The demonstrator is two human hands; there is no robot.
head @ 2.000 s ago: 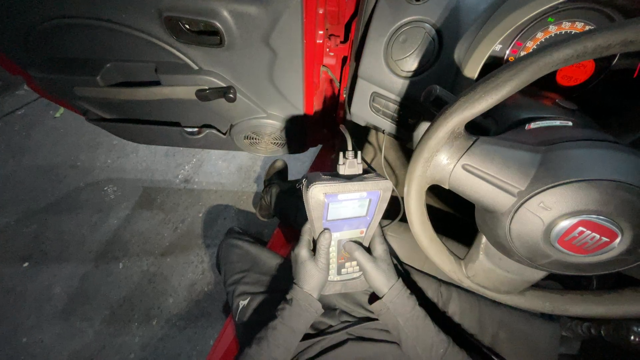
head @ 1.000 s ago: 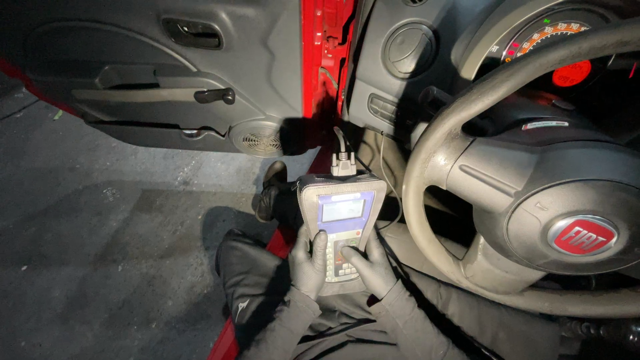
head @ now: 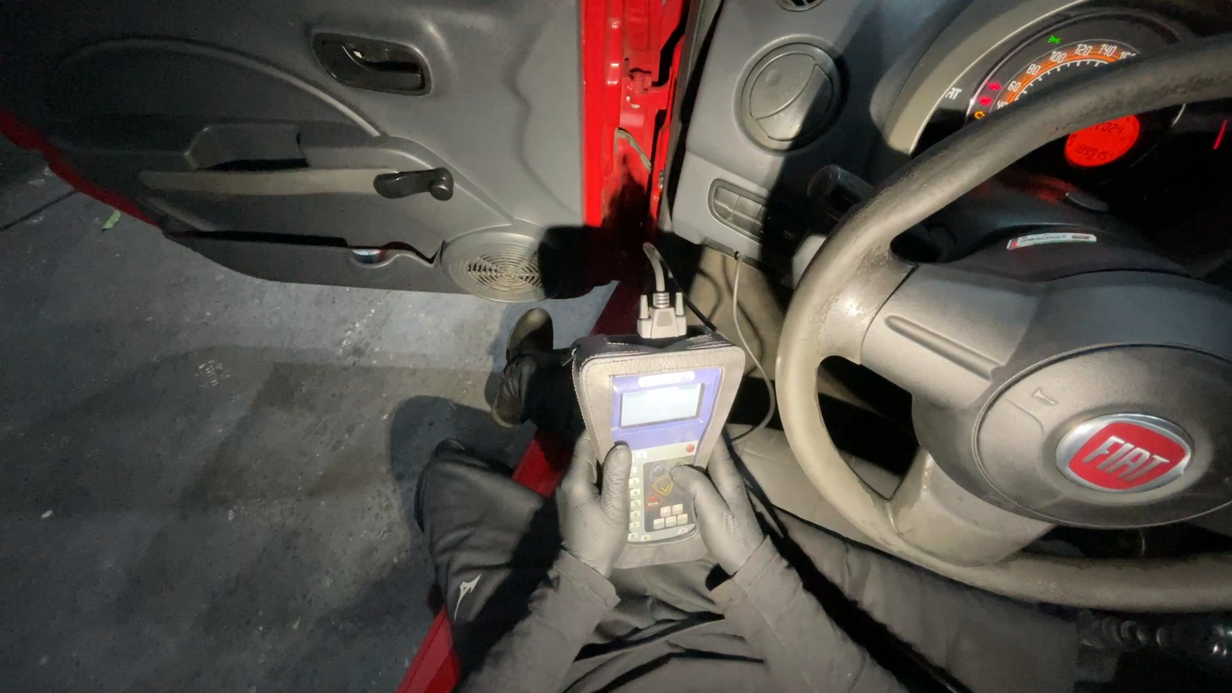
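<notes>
A handheld diagnostic scan tool [head: 660, 409] in a grey case rests upright over my lap, its small screen lit. My gloved left hand [head: 597, 505] grips its left side, the thumb along the edge of the keypad. My gloved right hand [head: 720, 505] holds the right side, with its thumb over the upper keys. A grey cable connector [head: 662, 316] with two thumbscrews is plugged into the tool's top end, and its cable runs up toward the door sill. The fingers behind the case are hidden.
A Fiat steering wheel [head: 818, 385] stands close at my right, before a lit instrument cluster [head: 1078, 106]. At the left the car door [head: 462, 144] hangs open over the concrete floor [head: 241, 462]. A thin cable [head: 739, 318] hangs from the lower dashboard.
The tool and both hands have shifted slightly left since the first frame. Both hands keep their hold on it.
</notes>
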